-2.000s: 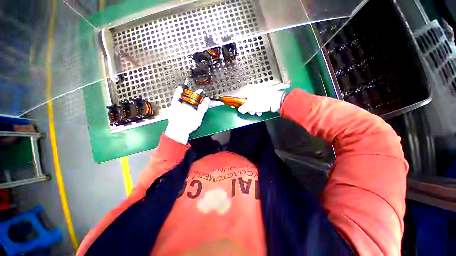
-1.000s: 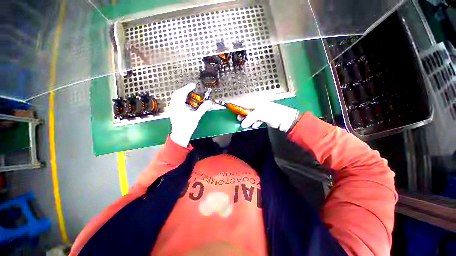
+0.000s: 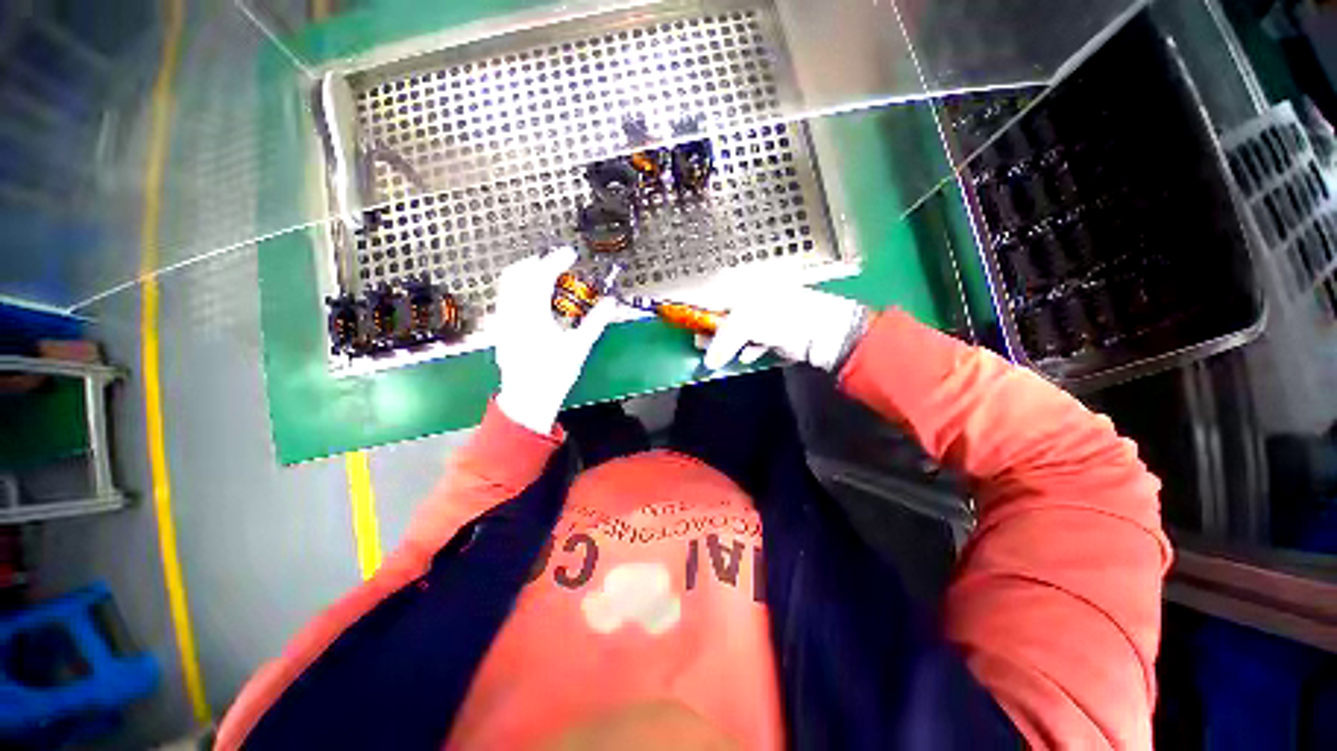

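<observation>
My left hand (image 3: 538, 335), in a white glove, holds a coil assembly (image 3: 575, 299) with copper winding over the near edge of the perforated metal plate (image 3: 484, 147). My right hand (image 3: 777, 320), also gloved, grips the orange handles of the diagonal cutters (image 3: 686, 316). The cutter jaws point left, close beside the held coil; whether they touch a wire is too small to tell. A short row of coils (image 3: 393, 316) stands at the plate's near-left corner. A group of coils (image 3: 610, 225) stands right of the plate's centre.
The green bench top (image 3: 894, 235) surrounds the plate. A clear hood edge crosses above it. A deep metal tray of dark coils (image 3: 1264, 301) is at the right. A blue stool (image 3: 74, 646) and a metal-framed stand (image 3: 110, 440) are on the floor at the left.
The held coil has turned slightly in my left hand since the first frame. The cutters remain beside it, with small shifts. The whole view has moved a little with my head.
</observation>
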